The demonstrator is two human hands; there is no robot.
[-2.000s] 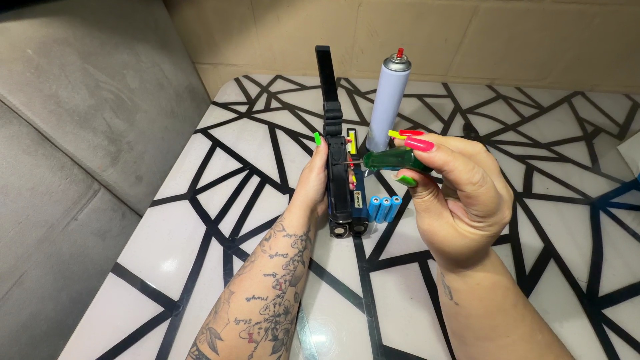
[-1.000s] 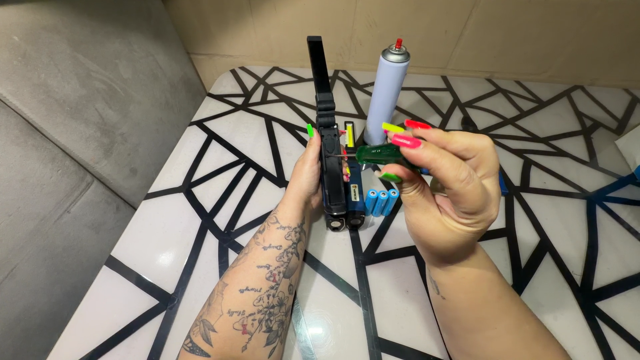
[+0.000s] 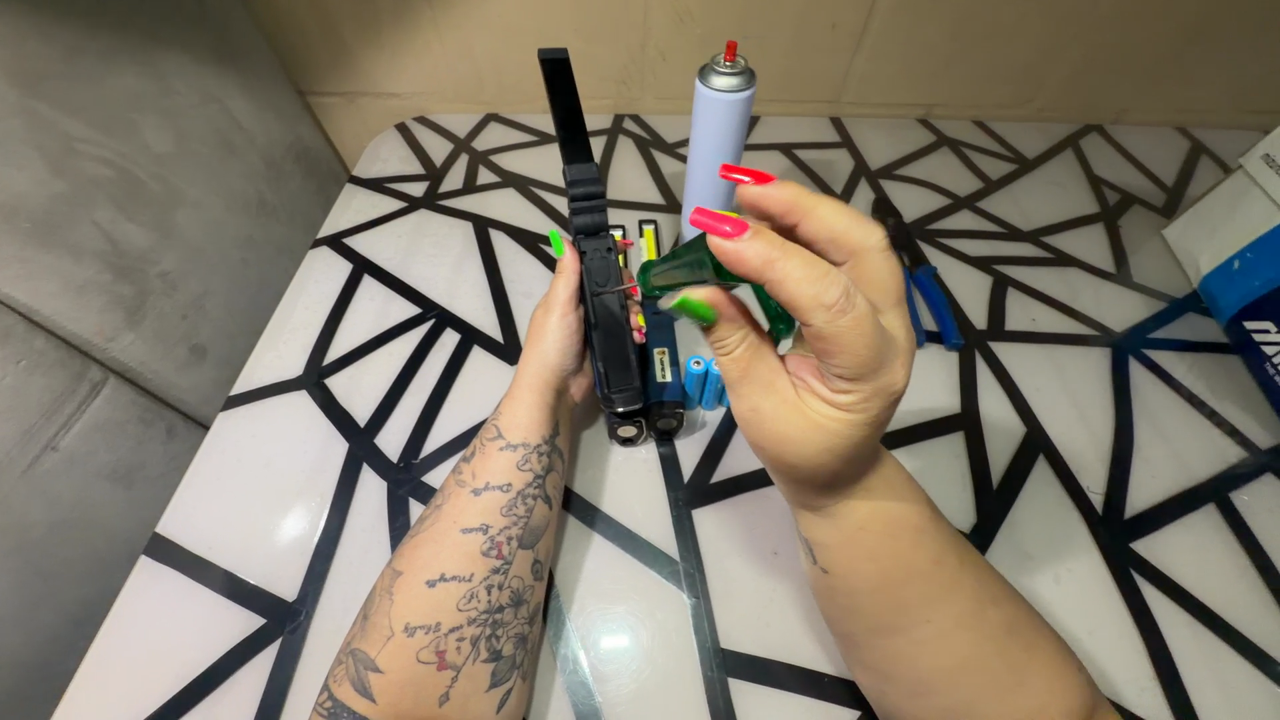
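My left hand [image 3: 562,325] grips a black folding work light [image 3: 612,330], its narrow arm pointing up and away. In my right hand [image 3: 820,290] is a screwdriver with a green translucent handle [image 3: 690,265], its thin shaft pointing left at the light's body. The tip meets or nearly meets the black casing. Just right of that light lies a similar dark blue light [image 3: 662,375] with a yellow strip, partly hidden by my hands. Blue cylindrical batteries [image 3: 697,383] stand beside it, partly behind my right hand.
A pale spray can [image 3: 718,140] with a red nozzle stands behind my right hand. Blue-handled pliers [image 3: 932,300] lie to the right. A blue and white box or packet [image 3: 1225,270] is at the right edge. The table [image 3: 400,260] has black lines, with a wall behind.
The screwdriver stays at the black casing while the fingers of my right hand have shifted around its handle, now more spread. My left hand keeps its hold. The pliers show more plainly now.
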